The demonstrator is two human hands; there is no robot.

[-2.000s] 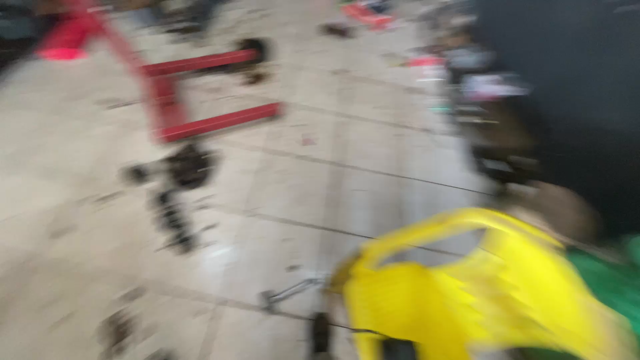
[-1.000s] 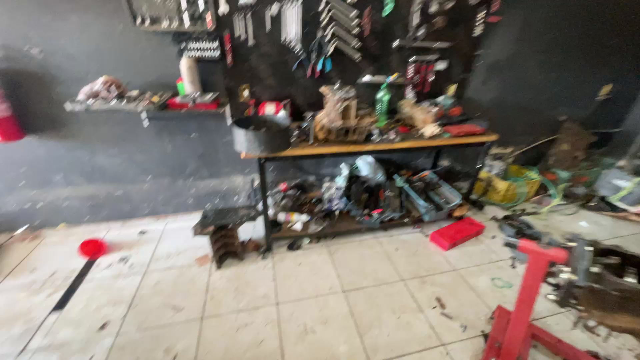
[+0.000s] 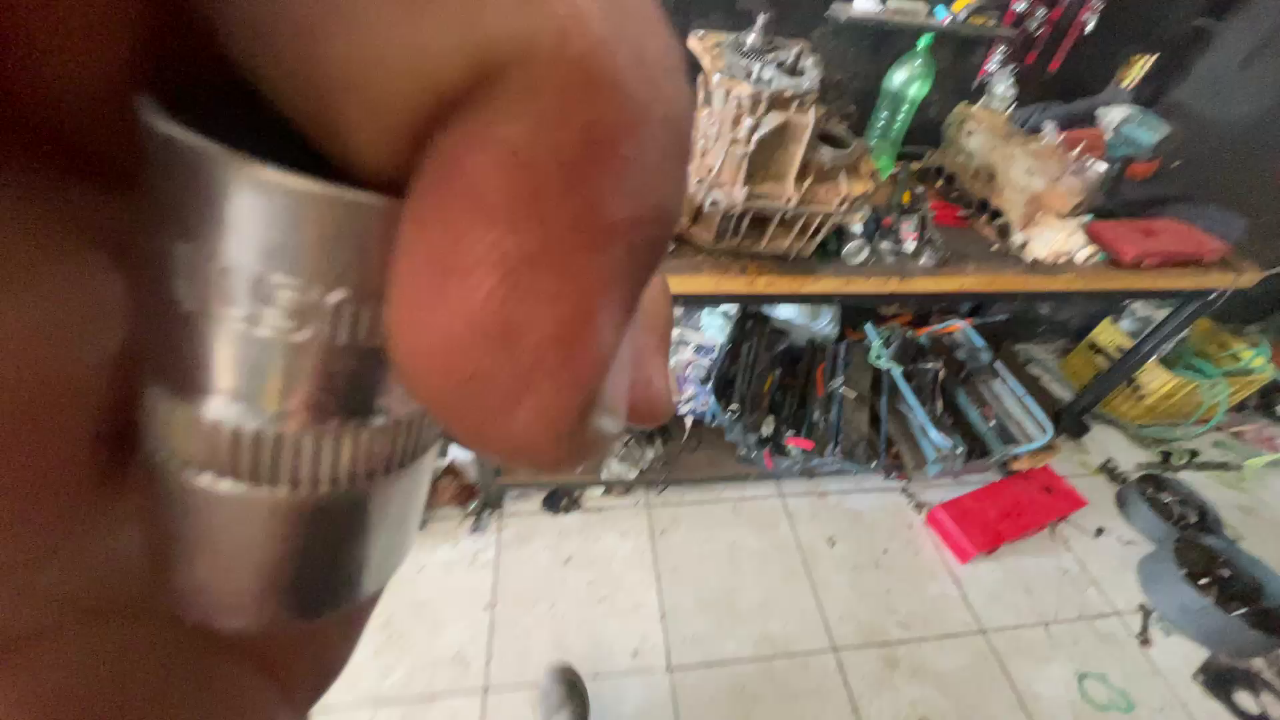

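My left hand [image 3: 520,240] is very close to the camera, blurred, and fills the left side of the view. Its fingers are closed on a shiny metal socket [image 3: 290,400] with a knurled band and stamped marks. The socket's upper end is partly hidden by the fingers. My right hand is not in view. Beyond the hand, a dirty metal gearbox or engine housing [image 3: 765,150] with a gear on top rests on a workbench [image 3: 960,280], next to a green plastic bottle [image 3: 902,100] and several small parts.
Under the bench are a blue metal-framed tray [image 3: 920,400] and a yellow crate [image 3: 1165,375]. On the tiled floor lie a red box-like object [image 3: 1005,510] and round dark grey containers [image 3: 1200,590] with parts in them. A shoe tip [image 3: 565,692] shows at the bottom.
My hand with the socket has come into view close to the camera. The view has swung up from the floor and now shows the bench nearer.
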